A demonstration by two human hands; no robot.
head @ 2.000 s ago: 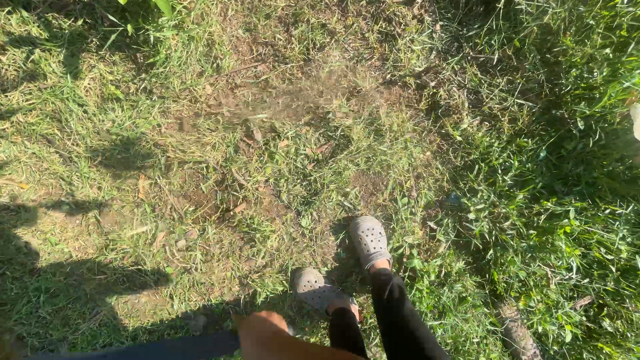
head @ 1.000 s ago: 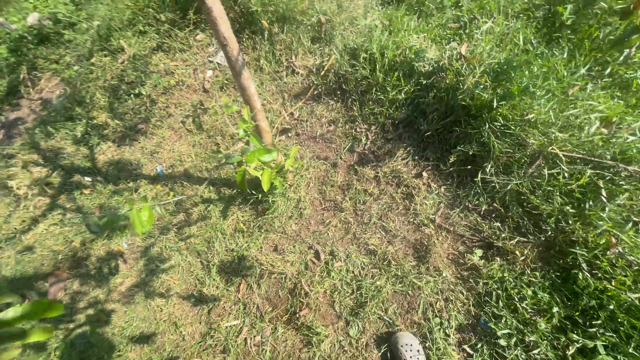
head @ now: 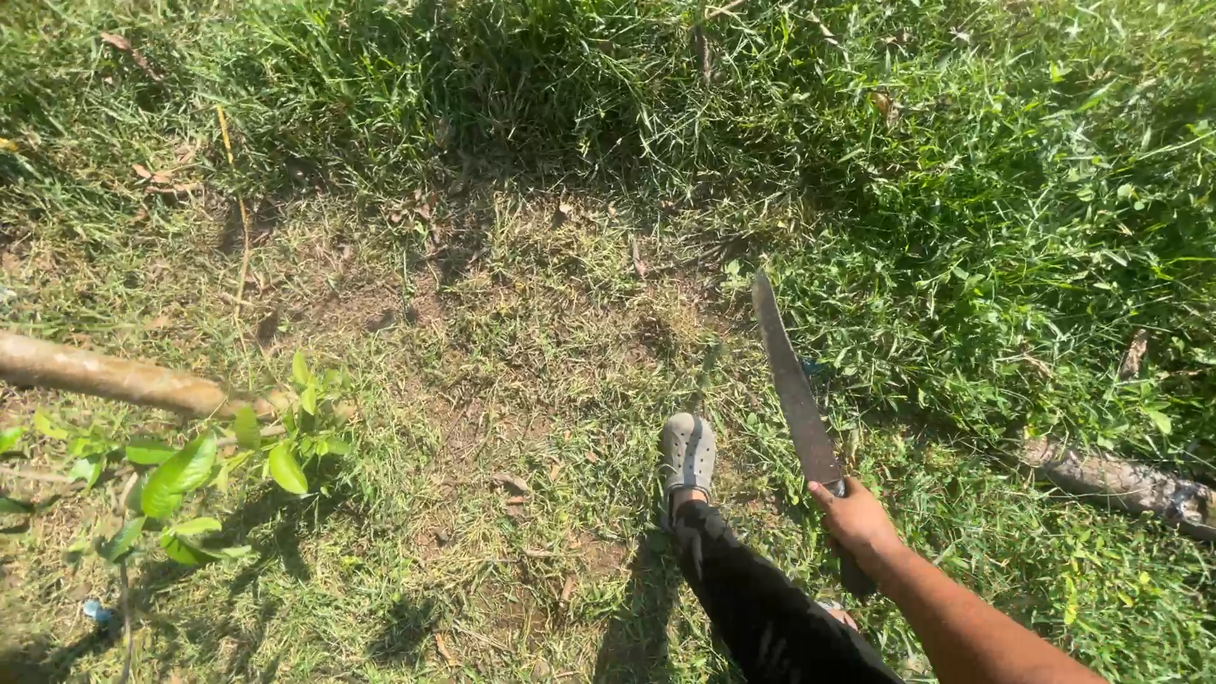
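My right hand [head: 857, 524] is closed round the dark handle of a machete [head: 796, 394]. The long, dull blade points up and slightly left, over the line between short cut grass and taller green grass. Just left of the blade is my foot in a grey perforated clog [head: 688, 454], below a black trouser leg. My left hand is out of the frame.
A slender tree trunk [head: 123, 378] with leafy shoots [head: 180, 475] at its base stands at the left. Tall grass [head: 997, 218] spreads across the top and right. A short log [head: 1111, 483] lies at the right, and a bit of blue litter [head: 97, 611] at the lower left.
My right hand and the machete have come into view; one second ago neither showed. The view has turned, so the trunk now lies at the left edge and more of my leg shows.
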